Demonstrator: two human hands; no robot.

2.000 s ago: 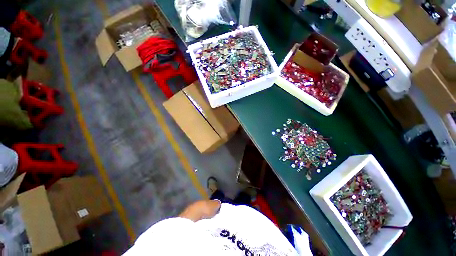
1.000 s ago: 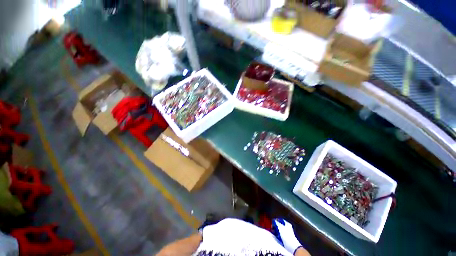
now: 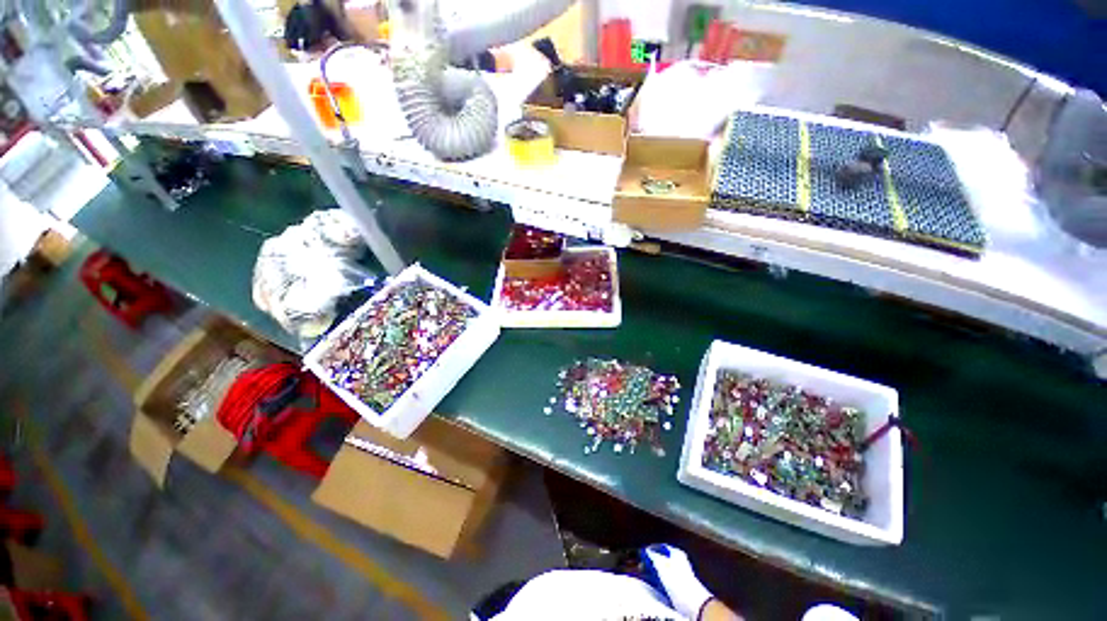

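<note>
My right hand [image 3: 676, 580], in a white glove with blue, is small at the bottom edge, beside my white top [image 3: 583, 597]; its fingers are unclear. My left hand is out of the picture. On the green bench [image 3: 522, 419] lies a loose heap of small wired circuit boards [image 3: 622, 398]. To its right is a white foam box [image 3: 795, 499] holding many more boards. A second full foam box [image 3: 455, 364] stands left of the heap. No hand touches the boards or boxes.
A shallow white tray of red parts [image 3: 565, 323] has a small carton on it. A bulging plastic bag [image 3: 310, 273] lies behind the left box. Cartons [image 3: 401, 500] and a red stool [image 3: 297, 425] stand along the bench. A shelf holds a perforated tray [image 3: 838, 182].
The view has swung right and up, showing more of the shelf. My right glove came into view and now sits lower in the picture; my left forearm has left it. The boxes and heap look unchanged.
</note>
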